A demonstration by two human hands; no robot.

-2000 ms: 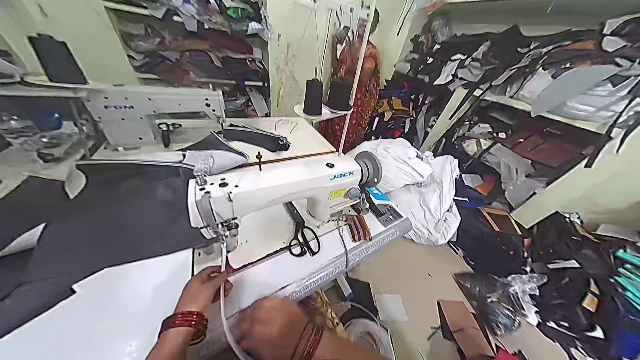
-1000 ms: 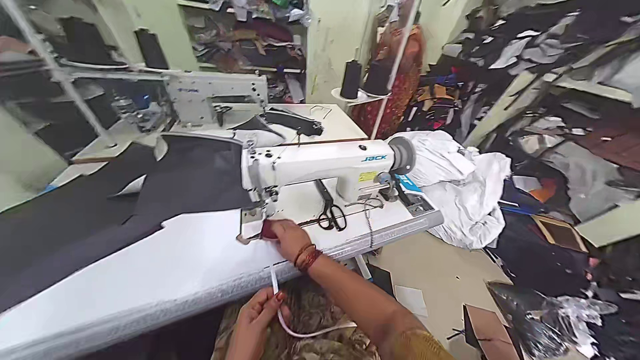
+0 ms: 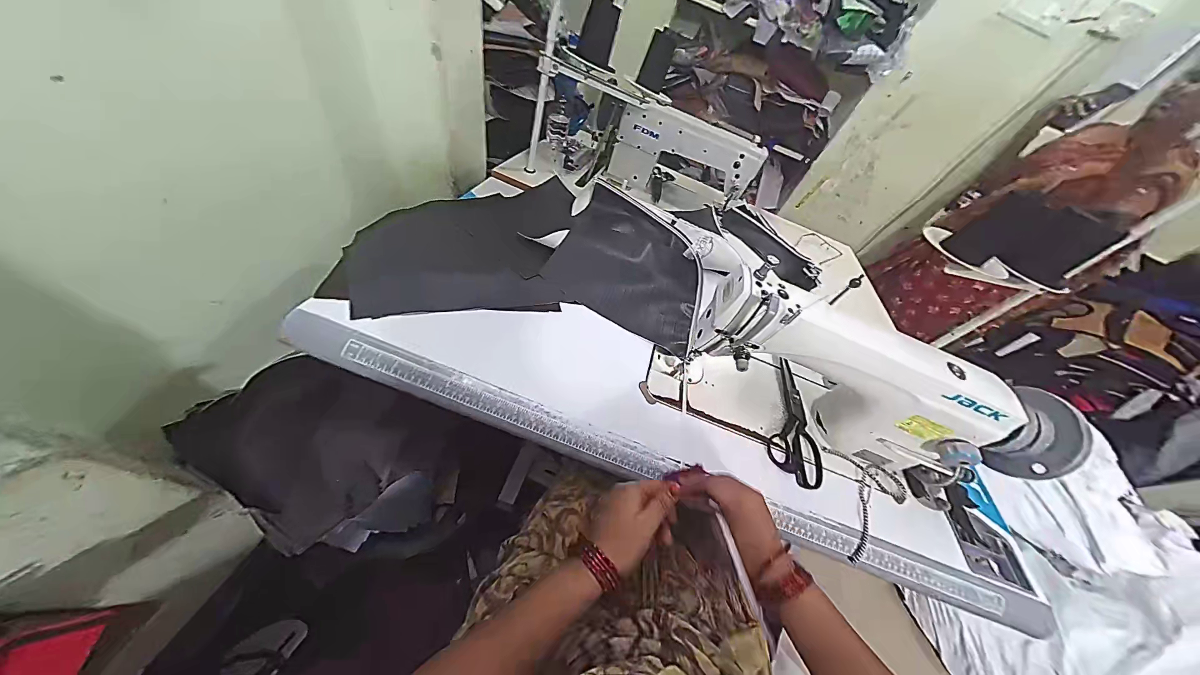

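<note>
Both my hands meet at the front edge of the sewing table (image 3: 525,427). My left hand (image 3: 636,516) pinches the near side of a small dark red piece (image 3: 692,476). On its other side my right hand (image 3: 736,511) grips the same piece, and a narrow white strip (image 3: 736,562) hangs from it past my wrist. Beyond them stands a white Jack sewing machine (image 3: 900,370), its needle area left of black-handled scissors (image 3: 795,450) that lie on the machine bed. Black sheet material (image 3: 450,253) lies across the table's back left, reaching up to the machine head.
A second white sewing machine (image 3: 689,150) stands behind. Dark material (image 3: 319,450) is heaped below the table's left end, near the wall (image 3: 234,187). White cloth (image 3: 1078,553) lies at the right. Shelves (image 3: 750,84) of scraps are at the back, and a thread stand (image 3: 1022,234) is at the right.
My right hand has left the needle area and come back to the table's front edge. My hands, apart one second ago, are now together at the dark red piece. The view has swung left.
</note>
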